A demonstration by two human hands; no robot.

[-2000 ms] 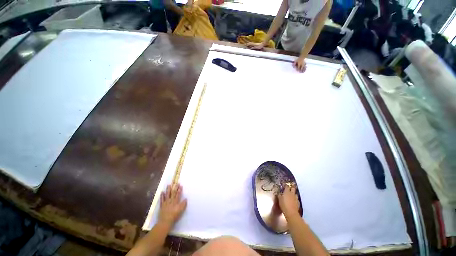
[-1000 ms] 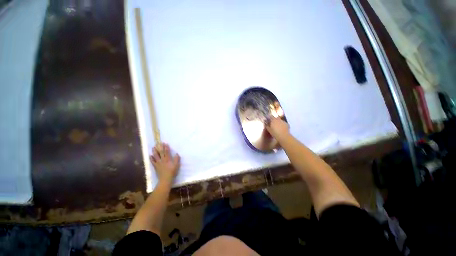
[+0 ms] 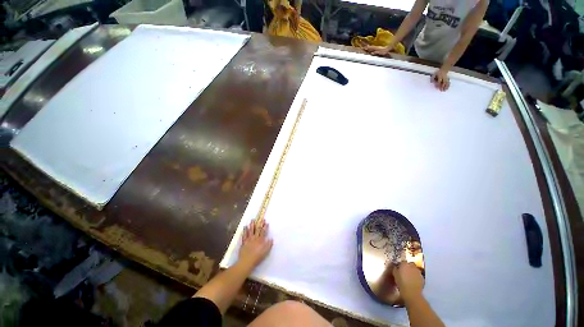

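A white fabric spread (image 3: 358, 147) lies on the brown table. A yellow tape measure (image 3: 282, 159) lies straight along its left side. My left hand (image 3: 257, 244) lies flat on the tape's near end, fingers spread. An oval pin tin (image 3: 378, 274) stands on the cloth at the near right, with many tiny dark pins and a thin dark loop inside. My right hand (image 3: 408, 278) reaches into the right part of the tin; its fingertips are among the pins, and whether they grip any cannot be told.
Black weights lie at the cloth's far left (image 3: 332, 75) and right edge (image 3: 532, 239). A small yellowish can (image 3: 495, 102) stands far right. A metal rail (image 3: 544, 159) runs along the right. A person's hands (image 3: 440, 79) rest at the far edge. Another white spread (image 3: 134, 102) lies left.
The view dipped toward the near edge and my legs, then rose and turned left again. My left hand stays on the tape's end and my right hand stays in the tin.
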